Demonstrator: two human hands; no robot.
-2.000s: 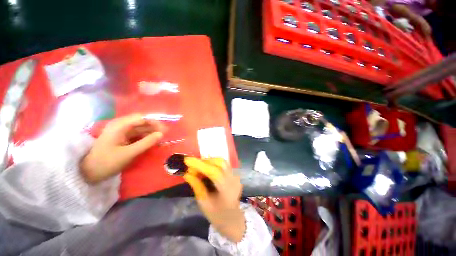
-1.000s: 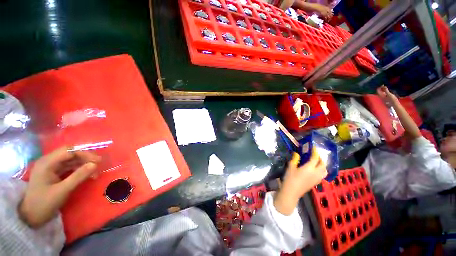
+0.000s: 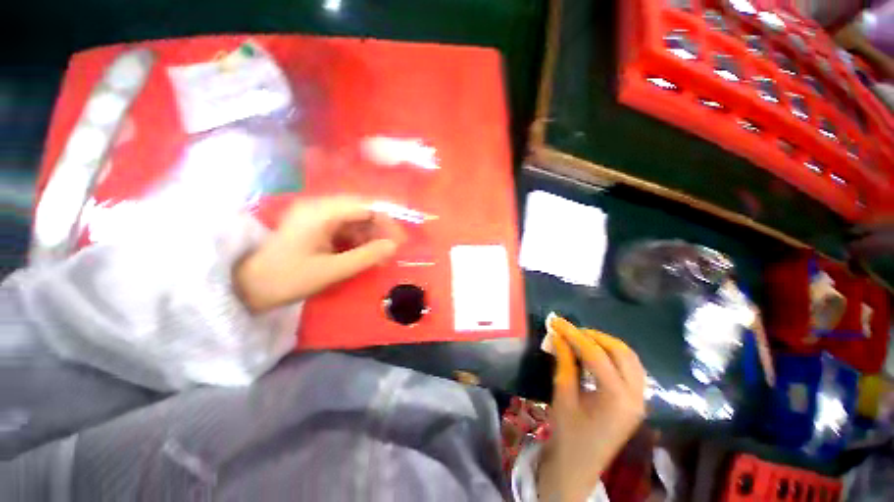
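A dark round watch head (image 3: 406, 304) lies flat on the red work mat (image 3: 461, 127). The white smoothing card (image 3: 479, 288) lies on the mat just right of it. My left hand (image 3: 319, 250) is over the mat, fingers curled near thin white glare lines; whether it holds a clear film I cannot tell. My right hand (image 3: 593, 377), with orange-yellow finger cots, pinches the small white crumpled tissue (image 3: 550, 334) over the dark bench, right of the mat.
A white wipe (image 3: 564, 238) lies on the bench. Beyond it are a blurred bottle (image 3: 676, 270), red bins (image 3: 833, 304) and a blue container (image 3: 821, 407). A raised shelf edge (image 3: 676, 209) and red watch tray (image 3: 755, 108) are upper right. A pale strip (image 3: 90, 152) and label (image 3: 231, 90) are left.
The watch head has left my right hand and lies on the mat. My right hand reached right to the blue container, then came back and took hold of the tissue. The view has swung.
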